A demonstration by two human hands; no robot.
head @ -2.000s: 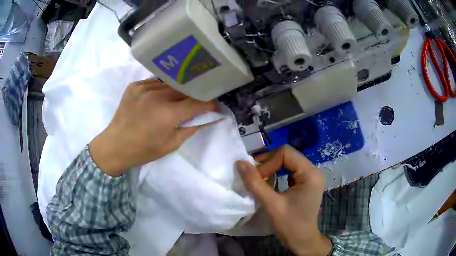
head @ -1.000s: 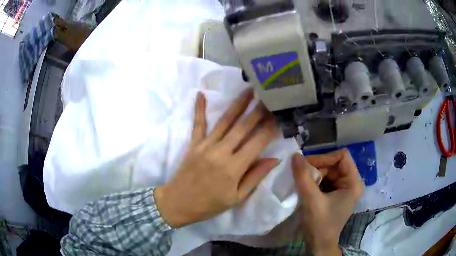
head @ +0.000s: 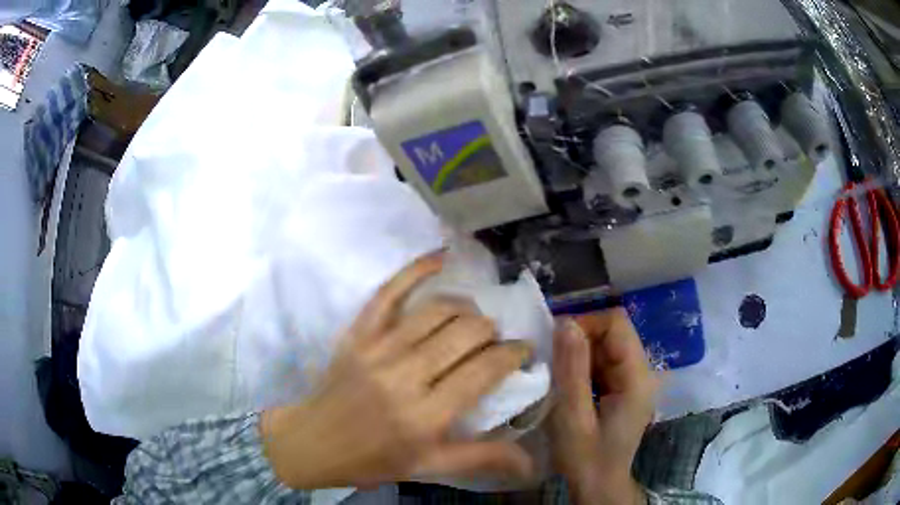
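Observation:
The white fabric piece [head: 227,237] lies bunched left of and in front of the overlock machine [head: 454,138], its edge running up to the presser foot and needle area [head: 523,266]. My left hand [head: 395,395] is slightly blurred and lies on the fabric below the machine head, fingers a little apart. My right hand [head: 602,395] pinches the fabric edge between thumb and fingers just below the presser foot. The cloth between the hands is folded.
A blue tray [head: 671,321] with white lint lies below the machine front. Pale ribbed tension knobs [head: 691,145] line the machine. Red-handled scissors [head: 864,242] lie at the right. Stacked white cut pieces [head: 760,459] are at the lower right. A blue checked cloth [head: 54,123] is at the upper left.
My left hand has moved from beside the needle area down and back onto the cloth nearer me. My right hand still pinches the edge. The camera view has shifted.

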